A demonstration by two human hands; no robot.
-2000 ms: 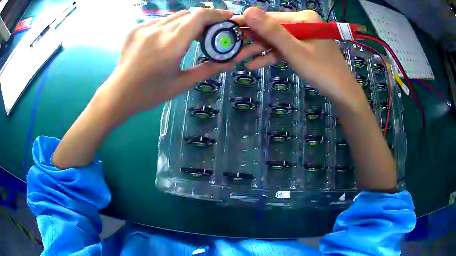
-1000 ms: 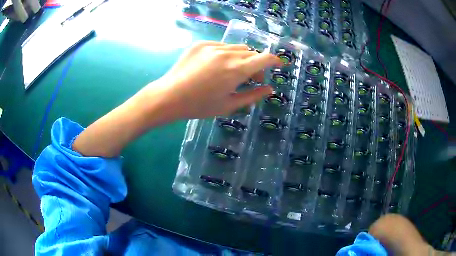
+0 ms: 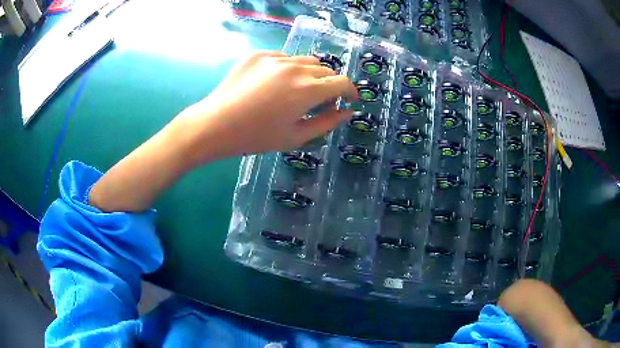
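My left hand (image 3: 279,102) is over the upper left of the clear blister tray (image 3: 353,217). Its thumb and index finger are apart, with no driver visible between them, beside a speaker driver (image 3: 367,92) in its slot. The other fingers hide part of the left column. Dark round drivers with green centres fill many slots. My right hand (image 3: 544,316) is low at the right, blurred and cut off by the bottom edge; its fingers and anything in them are hidden. A thin red lead (image 3: 546,163) runs down over the tray's right side towards it.
A second tray of drivers (image 3: 425,17) lies behind. A printed record sheet (image 3: 564,92) and a yellow clip (image 3: 564,153) are at the right. White paper (image 3: 61,75) and a dark pen (image 3: 83,24) are at upper left, beside bright glare. Blue tape (image 3: 64,139) marks the mat.
The driver and red probe seen in my hands two seconds ago are out of sight. My hands have separated, the right going down right. Since one second ago, my left fingertips have shifted slightly nearer me over the tray.
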